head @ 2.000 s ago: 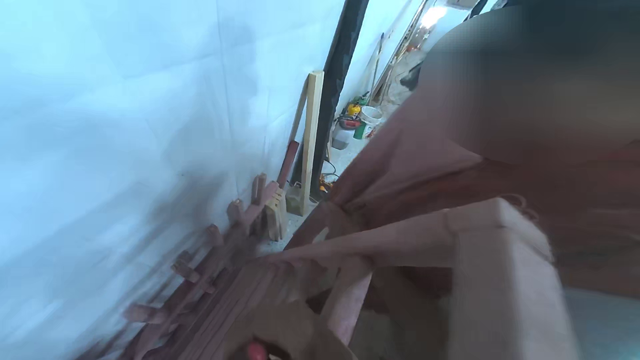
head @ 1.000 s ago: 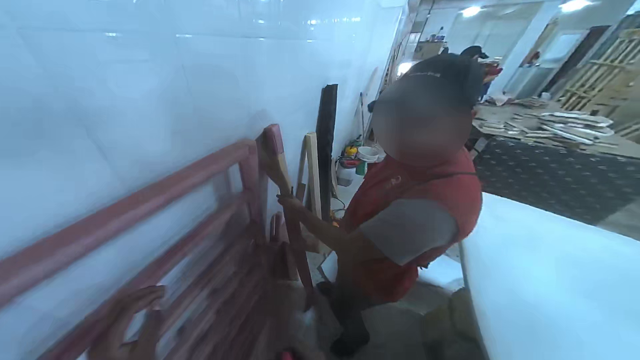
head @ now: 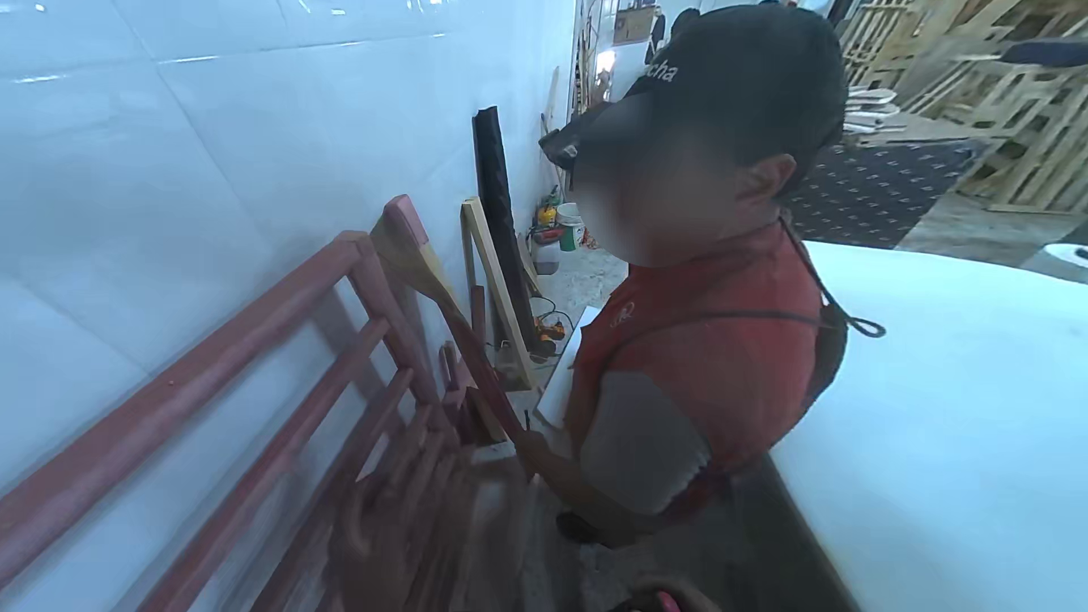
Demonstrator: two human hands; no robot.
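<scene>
Red-painted wooden rails of a slatted frame run along the wall at the left. My left hand is blurred and dark in front of the lower slats; whether it touches them is unclear. At the bottom edge my right hand is cut off, its fingers around a small pink and black object. A co-worker in a red vest and dark cap stands beyond, one hand on a long, partly red-painted wooden piece with a bare-wood section, leaning near the frame's corner post.
Bare wood strips and a black roll lean on the tiled wall. A bucket and a yellow-black tool sit on the floor. A large white surface lies at right, with pallet-like wooden frames behind.
The view has swung widely since the first frame. The co-worker appears closer than one second ago, with the long wooden piece still in hand. My right hand has come further into view.
</scene>
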